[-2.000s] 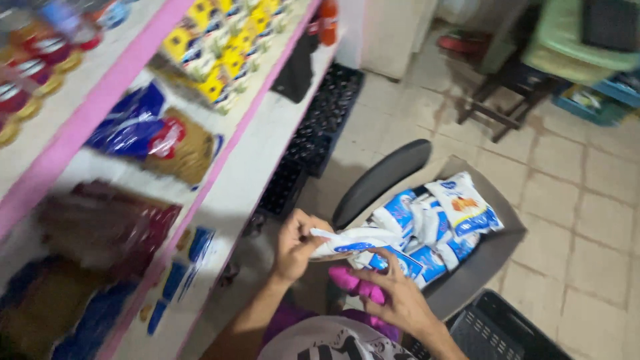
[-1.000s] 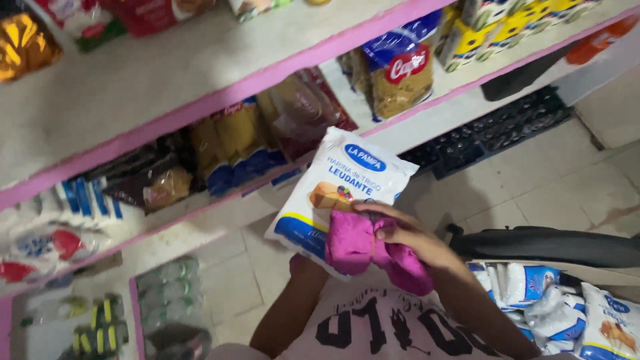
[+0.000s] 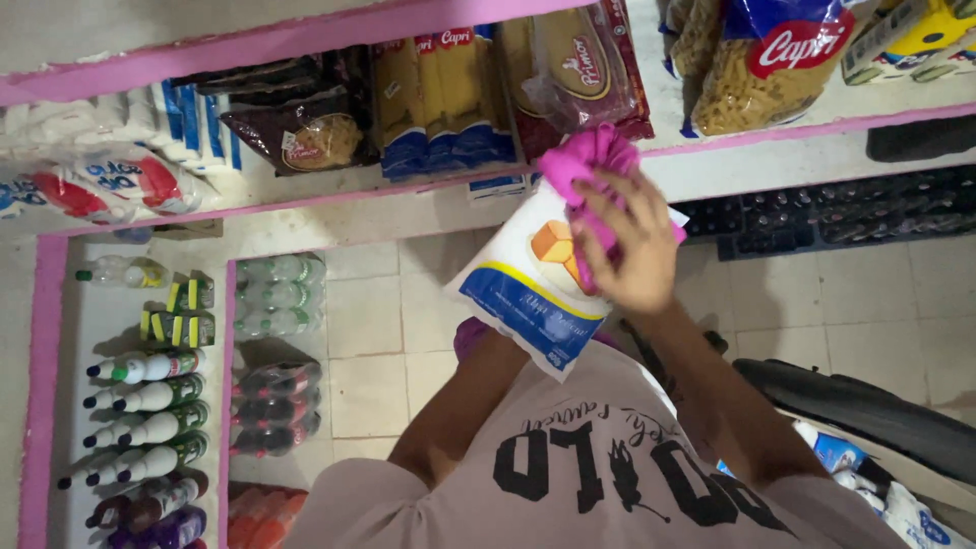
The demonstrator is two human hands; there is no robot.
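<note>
A white, blue and yellow plastic bag of wheat flour (image 3: 526,293) is held tilted in front of my chest. My left forearm runs up beneath its lower edge; my left hand is hidden behind the bag, which rests on it. With fingers bent, my right hand (image 3: 629,248) holds a bunched magenta cloth (image 3: 583,171) against the bag's upper right face. Part of the cloth sticks out above my fingers, close to the shelf edge. At the lower right, an open box (image 3: 934,469) holds more white and blue bags (image 3: 903,507).
A pink-edged shelf (image 3: 801,137) crosses above, with spaghetti packs (image 3: 446,99), dark red pasta packs (image 3: 579,69) and a pasta bag (image 3: 770,69). Bottles (image 3: 164,419) stand in the left compartments. Dark crates (image 3: 862,210) sit under the shelf. A black curved object (image 3: 846,412) borders the box.
The view has swung left from the box to the shelves. My right hand and the cloth have moved from the bag's lower part to its upper right. The bag is now nearer the shelf edge.
</note>
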